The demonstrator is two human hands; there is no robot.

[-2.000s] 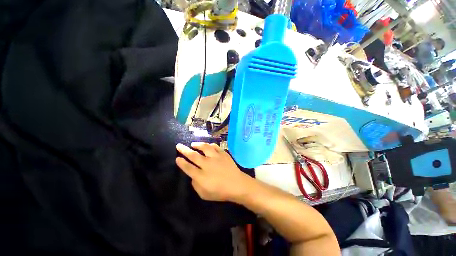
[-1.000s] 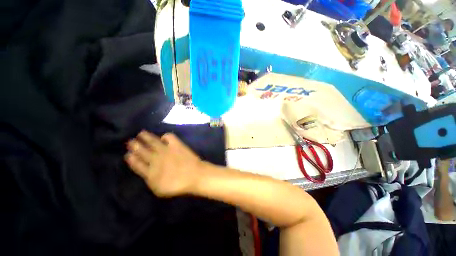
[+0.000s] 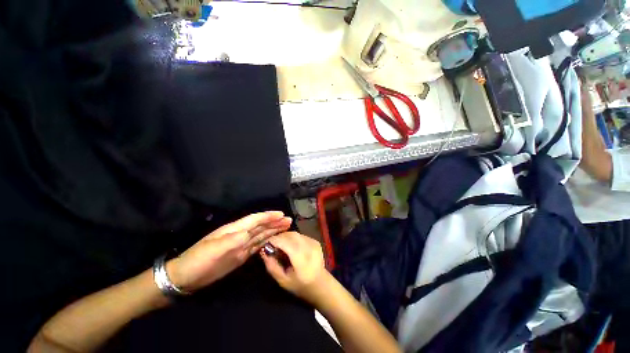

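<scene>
The large black fabric [image 3: 228, 124] covers the left side and front of the table and hangs over my lap; one straight-edged panel lies flat on the table. My left hand [image 3: 231, 249], with a silver bracelet on the wrist, has its fingers straight and touches my right hand over the black fabric. My right hand [image 3: 298, 262] is curled, with a tiny dark, shiny item [image 3: 269, 248] at its fingertips. What the item is cannot be told. Whether my left fingers also grip it is hidden.
Red-handled scissors [image 3: 392, 117] lie on the machine bed, near the ruler-marked table edge [image 3: 380, 157]. The machine's body [image 3: 407, 41] stands behind. Navy and white garments [image 3: 470, 248] hang at the right. A red frame [image 3: 325, 227] shows below the table. Another person's arm [image 3: 593, 141] is at far right.
My right hand has left the fabric near the needle and come down over my lap. My left hand has come into view against it. The view has tilted down; the blue lamp is out of sight.
</scene>
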